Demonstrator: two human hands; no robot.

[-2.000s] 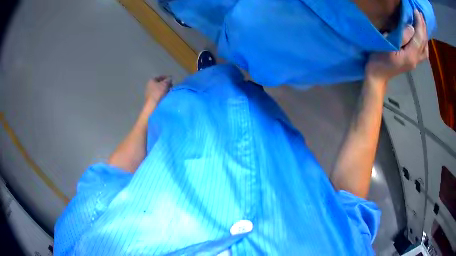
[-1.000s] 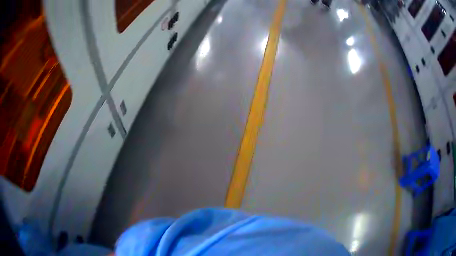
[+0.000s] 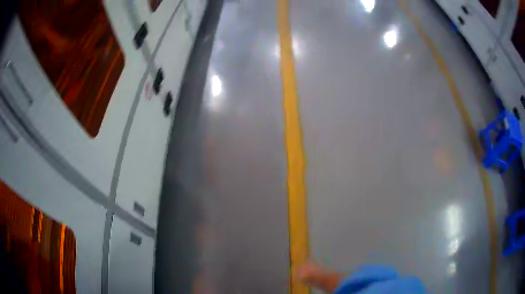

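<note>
My right hand [image 3: 316,277] shows small and blurred at the bottom edge, over the yellow floor line [image 3: 295,166]. Its blue sleeve [image 3: 383,280] is cut off by the edge. The fingers cannot be made out, and no held object shows. My left hand is out of the picture. The grey shiny floor [image 3: 380,155] lies in front of me.
White machine cabinets [image 3: 141,166] with orange-brown windows [image 3: 75,63] stand along the left. More white cabinets [image 3: 480,43] stand at the upper right. A blue plastic stool [image 3: 503,142] stands by the right-hand yellow line, with another blue stool [image 3: 515,232] partly cut off nearer me.
The other person in blue seen two seconds ago is out of view. The view has turned to the aisle; the stools have shifted up and right since one second ago. My right hand now shows.
</note>
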